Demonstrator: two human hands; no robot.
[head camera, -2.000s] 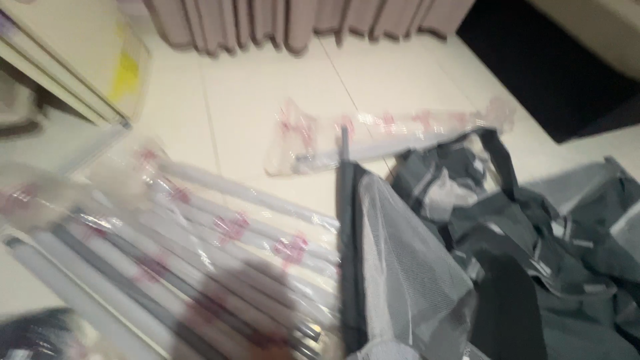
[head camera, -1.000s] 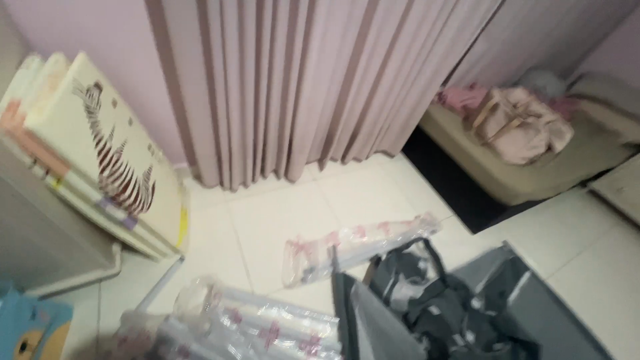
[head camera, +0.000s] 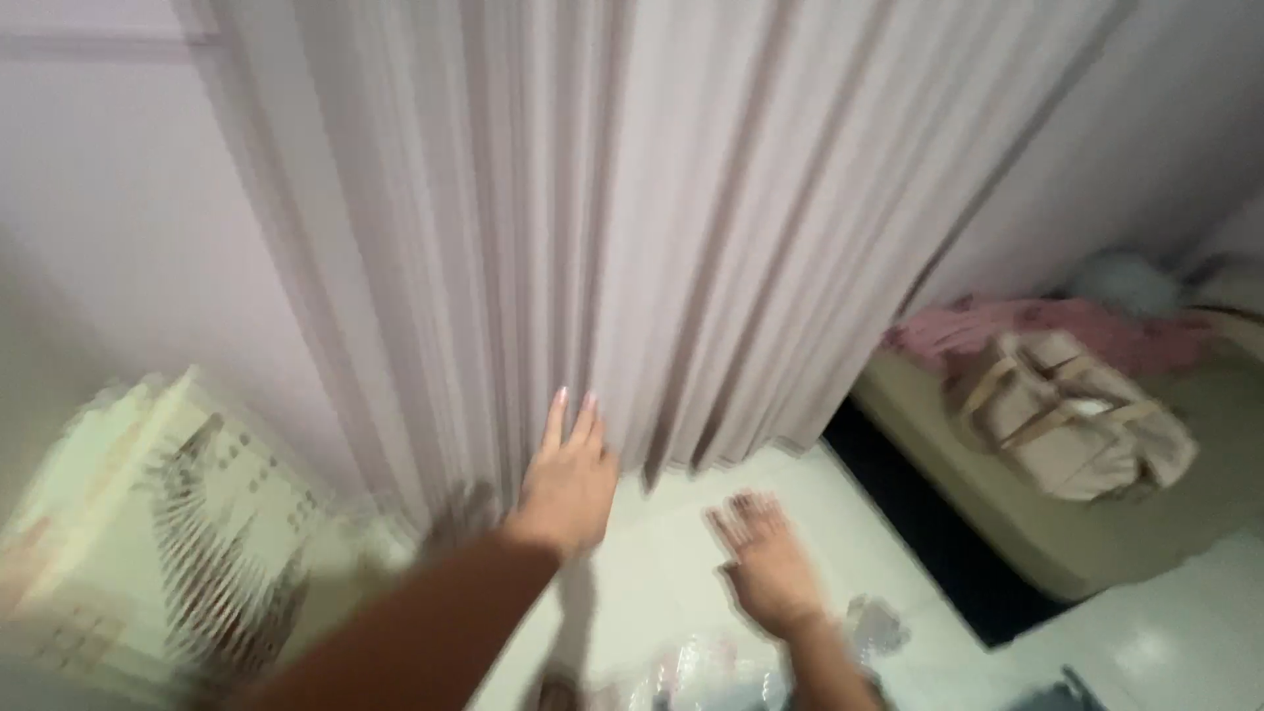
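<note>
Long pleated curtains (head camera: 652, 237) in pale pink-grey hang down to the light tiled floor. My left hand (head camera: 573, 484), fingers apart, is in front of the curtain's lower folds and holds nothing; whether it touches the fabric cannot be told. Lower and to the right, my right hand (head camera: 768, 568) is blurred, spread and free of any object, over the floor. Beneath it, clear plastic packaging (head camera: 706, 676) with pinkish marks shows at the bottom edge. Part of a dark grey item (head camera: 1062, 691) appears at the bottom right.
Folded cream panels (head camera: 212, 513) with a zebra picture lean at the left by the wall. On the right, a low mattress (head camera: 1037, 533) with a black base side holds a beige fabric bag (head camera: 1081, 415) and pink cloth (head camera: 997, 326). White floor tiles (head camera: 652, 583) lie between them.
Both my hands have come into view, reaching forward near the curtain. The view has tilted up, so the wrapped tubes and grey fabric item are mostly out of frame.
</note>
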